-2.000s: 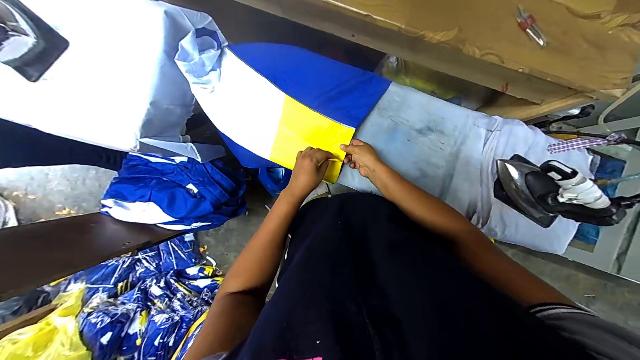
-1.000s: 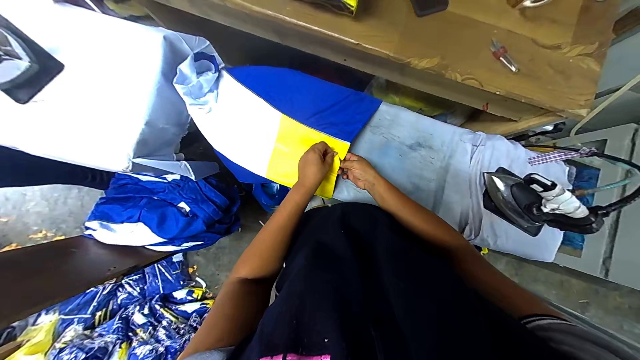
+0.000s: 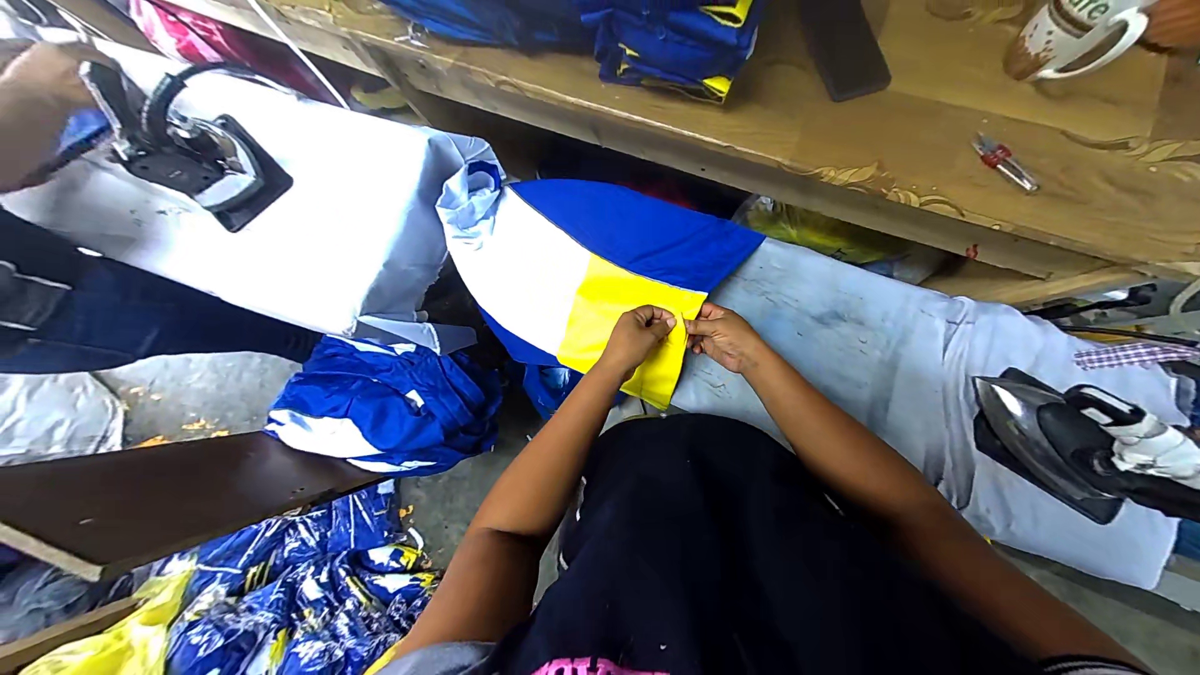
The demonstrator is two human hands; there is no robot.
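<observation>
A blue, white and yellow fabric garment (image 3: pixel 534 258) lies over the near end of a cloth-covered ironing board (image 3: pixel 825 309). My left hand (image 3: pixel 642 337) pinches the yellow panel close to its right edge. Right beside it, my right hand (image 3: pixel 722 336) grips that same edge between thumb and fingers. The fingertips of both hands nearly meet. An electric iron (image 3: pixel 1050 436) with a white-wrapped handle rests on a dark pad at the board's right end, away from my hands.
At left, another person's hand (image 3: pixel 42 103) is by a second iron (image 3: pixel 202 169) on a white-covered board. A wooden table (image 3: pixel 900 141) holds thread snippers (image 3: pixel 1005 164), a mug (image 3: pixel 1069 42) and folded garments (image 3: pixel 675 42). Blue garments (image 3: pixel 389 403) and plastic-wrapped ones (image 3: pixel 309 581) lie lower left.
Both hands stay at the yellow panel's right edge, with only small finger movements. The view has shifted, bringing more of the wooden table and the left iron into sight.
</observation>
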